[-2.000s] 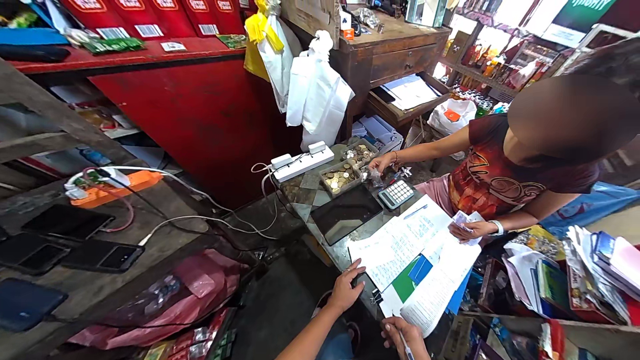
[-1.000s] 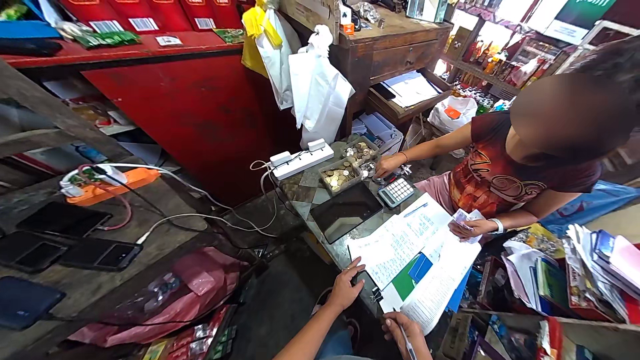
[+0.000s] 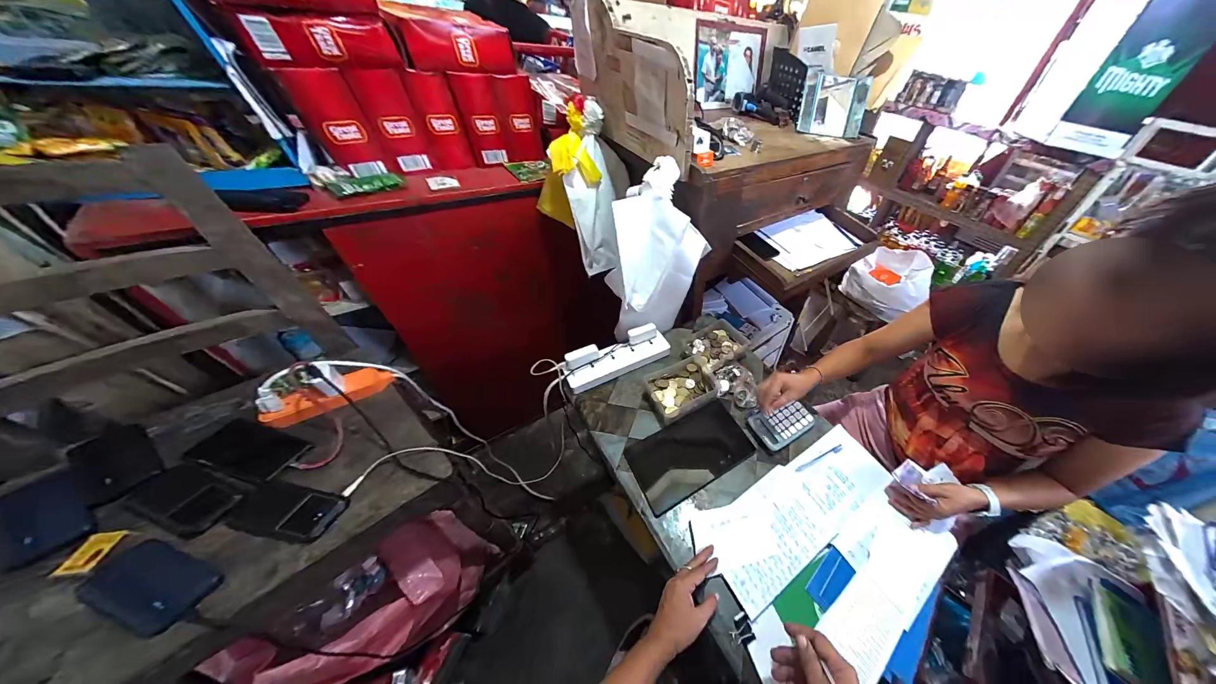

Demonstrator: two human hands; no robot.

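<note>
My left hand [image 3: 686, 600] rests at the near edge of the small table, its fingers at the corner of a clipboard with a black binder clip [image 3: 743, 628]. My right hand [image 3: 812, 657], at the bottom of the view, holds a pen [image 3: 804, 646] over the papers. Handwritten sheets [image 3: 779, 532] overlap on the table, with a green and blue folder [image 3: 817, 584] among them. Beyond them lie a dark tablet [image 3: 689, 456], a calculator [image 3: 784, 424] and containers of coins [image 3: 678, 388]. A person opposite has one hand at the calculator and folded banknotes [image 3: 917, 480] in the other.
A white power strip [image 3: 617, 361] lies at the table's far corner. White cables run to an orange power strip [image 3: 328, 394] on a wooden bench with several phones [image 3: 285, 508]. White bags [image 3: 655, 247] hang beside the red counter [image 3: 456, 275]. Stacked papers [image 3: 1073, 589] stand at the right.
The person's far hand has moved from beside the coin containers onto the calculator. My right hand has shifted slightly lower in the view. My left hand stays at the table's edge.
</note>
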